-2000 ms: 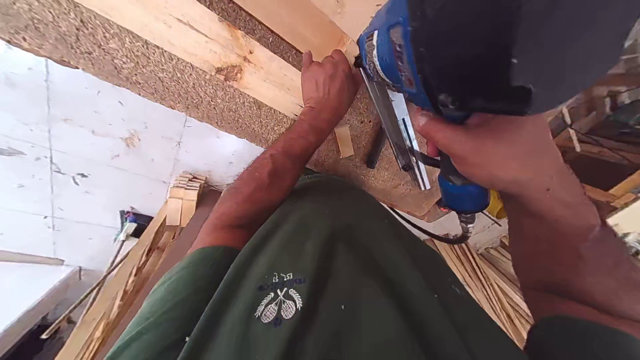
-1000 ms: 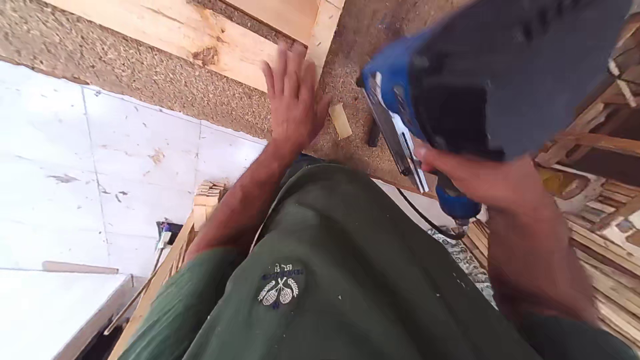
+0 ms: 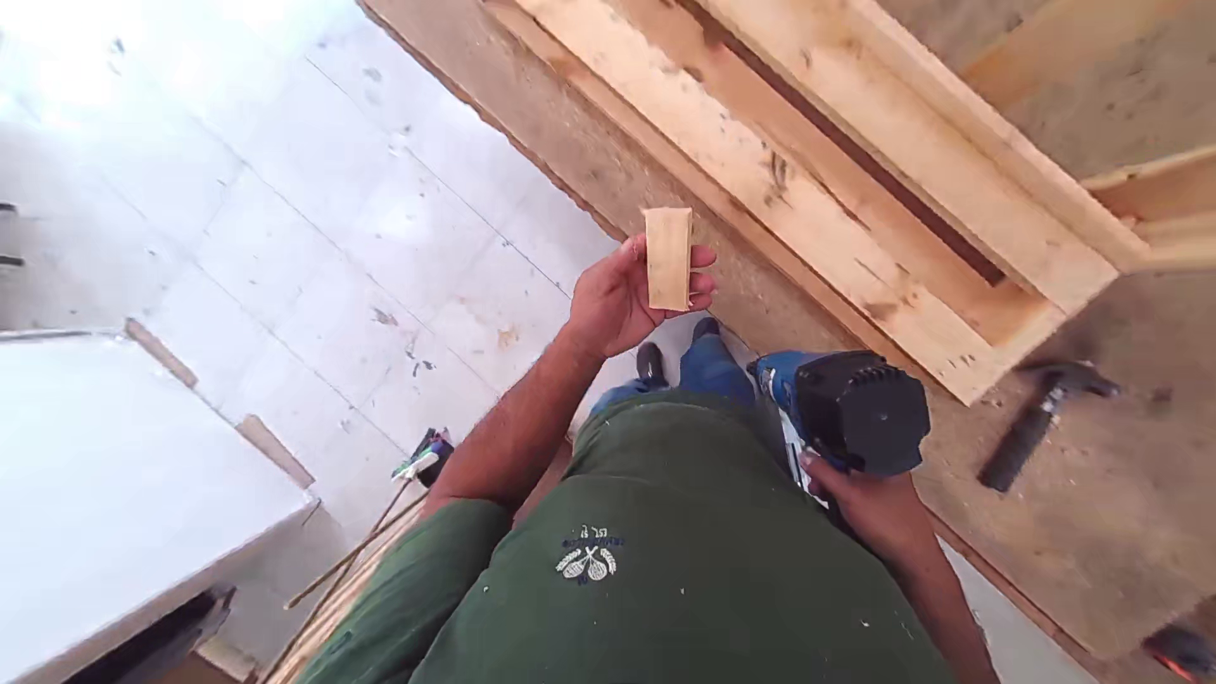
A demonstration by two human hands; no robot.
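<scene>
My left hand (image 3: 617, 299) holds a small rectangular wood block (image 3: 669, 258) upright between thumb and fingers, over the edge of the particle-board bench top. My right hand (image 3: 860, 499) grips the handle of a blue and black pneumatic nail gun (image 3: 845, 404), low at my right side beside the bench edge. To the right of the nail gun a claw hammer (image 3: 1031, 427) with a dark handle lies on the bench. A frame of pale wooden boards (image 3: 836, 237) rests on the bench beyond both hands, its near corner close to the hammer.
The particle-board bench top (image 3: 1092, 541) runs diagonally from upper left to lower right. Tiled floor (image 3: 380, 247) lies to the left, with a white panel (image 3: 123, 475) at its lower left. Long wood strips (image 3: 356, 589) stand beside my left arm. More boards (image 3: 1164, 204) lie at the right.
My left hand was on the boards at first, then lifted off; it now holds a small block. The nail gun has moved down beside my body. The view has shifted widely, showing the hammer.
</scene>
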